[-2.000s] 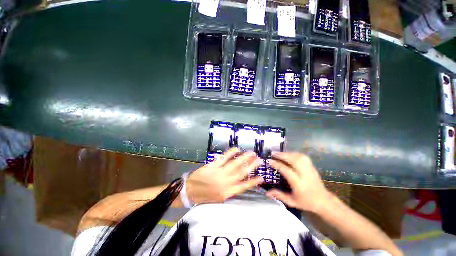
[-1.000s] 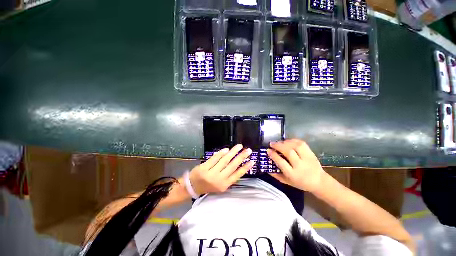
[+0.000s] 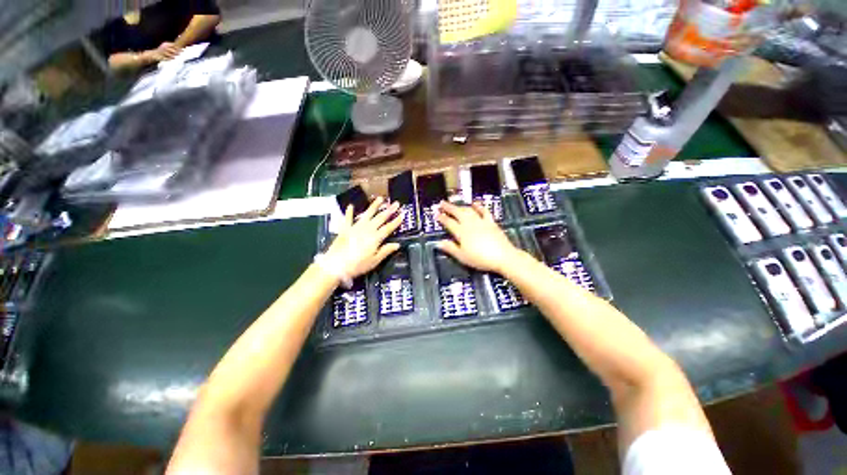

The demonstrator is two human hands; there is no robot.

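Note:
A clear blister tray [image 3: 409, 327] lies on the bench with two rows of keypad phones, face up. My left hand [image 3: 360, 243] is spread over the left of its back row; its fingertips touch a tilted phone [image 3: 353, 198] and reach the phone [image 3: 401, 189] beside it. My right hand [image 3: 475, 237] lies over the middle, fingertips at the lower right of the third back-row phone [image 3: 431, 190]. Both hands have their fingers apart and show no clear grip. My hands and right forearm partly cover the front-row phones.
A second tray with white phone backs [image 3: 788, 295] lies at right. Behind the bench are a desk fan [image 3: 360, 46], stacked clear trays [image 3: 539, 93], a bottle [image 3: 643, 144] and an orange-white container [image 3: 708, 32]. Grey plastic bags [image 3: 158, 130] lie on a white board at left. A person's hands show beyond.
The view has tilted up. Both hands have moved forward from the bench's front edge to the tray. The three phones have left that edge, and phones now show at the back row's left and middle.

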